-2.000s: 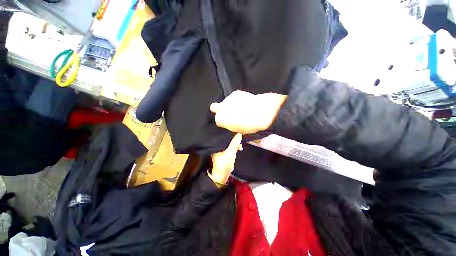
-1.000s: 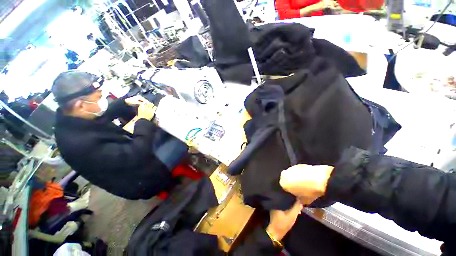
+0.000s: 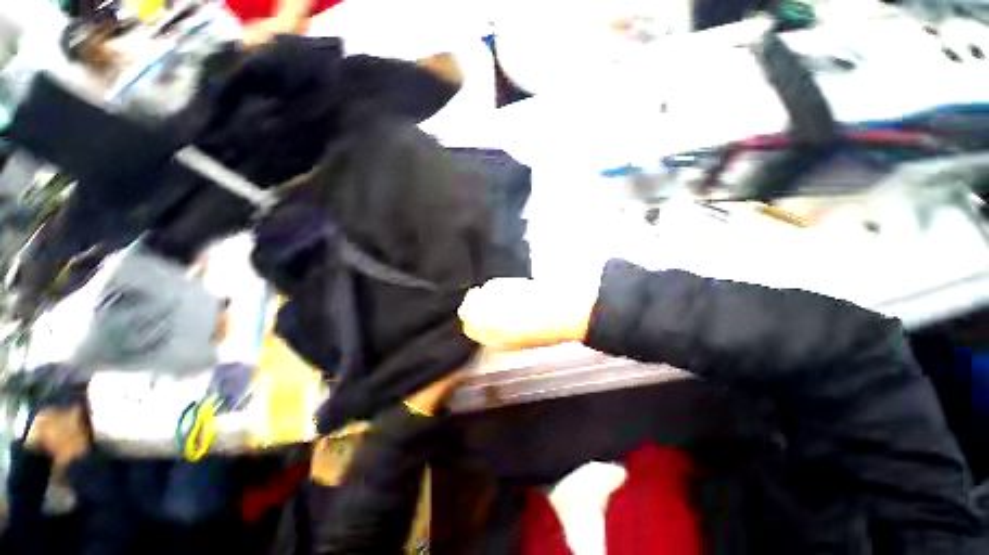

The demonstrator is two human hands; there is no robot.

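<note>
The frame is blurred. A dark garment [image 3: 396, 217] lies bunched on the white table, with a narrow lighter seam band running towards my right hand. My right hand [image 3: 526, 312] is closed at the garment's near right edge, at the end of this band. My left hand [image 3: 436, 392] is small and partly hidden, lower and to the left of my right hand. It holds the garment's near edge; its fingertips are not clear.
Black cloth [image 3: 266, 108] lies behind the garment. Yellow-handled snips [image 3: 200, 427] are on the table at left. A ruler-marked edge [image 3: 575, 374] runs below my right hand. A sewing machine [image 3: 868, 239] is at right. Another person's hand [image 3: 60, 434] shows at far left.
The view has swung to the right, so the garment and both hands appear further left and the machine shows at right. Both hands stay at the garment's near edge.
</note>
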